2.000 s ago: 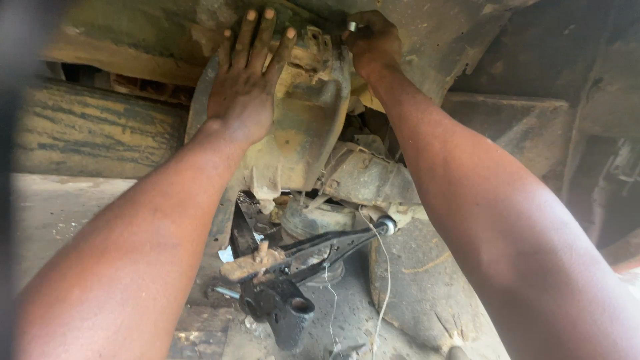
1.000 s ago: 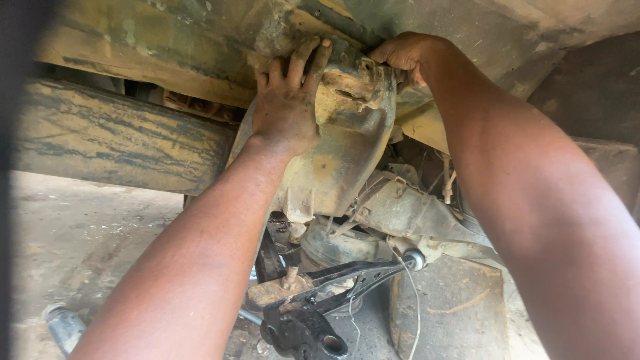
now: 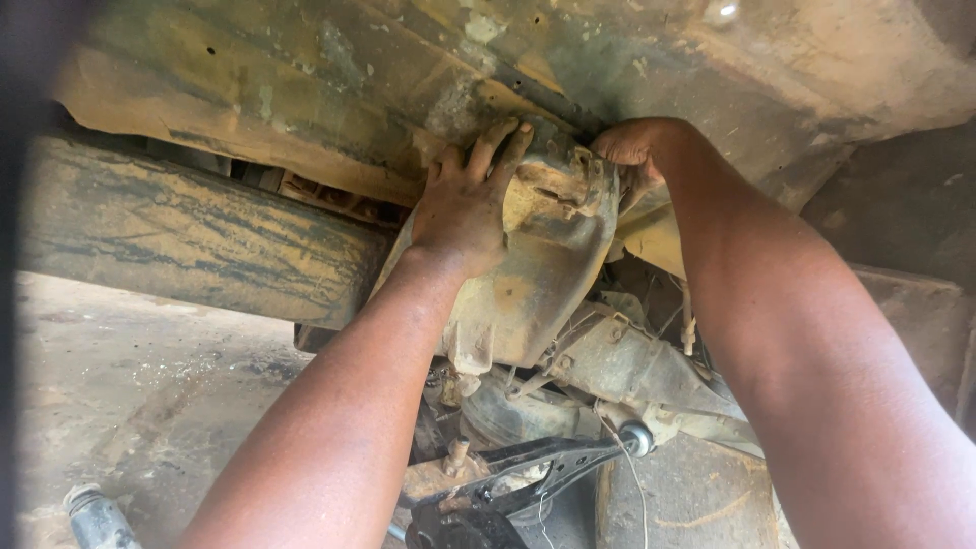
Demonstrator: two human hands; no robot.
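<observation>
Under a muddy vehicle body, my left hand (image 3: 469,202) lies flat with spread fingers on the left face of a dirt-covered metal bracket (image 3: 526,282). My right hand (image 3: 637,156) reaches behind the bracket's upper right edge; its fingertips are hidden, so whether it holds anything does not show. Near the bracket's top, between the hands, is a rusty, caked fitting (image 3: 568,183). Lower down, a black suspension control arm (image 3: 549,465) with a round bushing (image 3: 636,439) sits beneath the bracket, a rusty plate and bolt (image 3: 457,456) at its left.
A mud-streaked frame rail (image 3: 198,229) runs left of the bracket, below the body panel (image 3: 305,84). A cast metal housing (image 3: 633,358) is at lower right of the bracket. Thin wire (image 3: 637,488) hangs by a block (image 3: 686,496). A cylindrical part (image 3: 99,518) lies on the floor.
My right hand has gone from the bracket's top right, where a small shiny piece showed by it, to behind its edge. My left hand stays on the bracket with fingers less straight. The view has shifted.
</observation>
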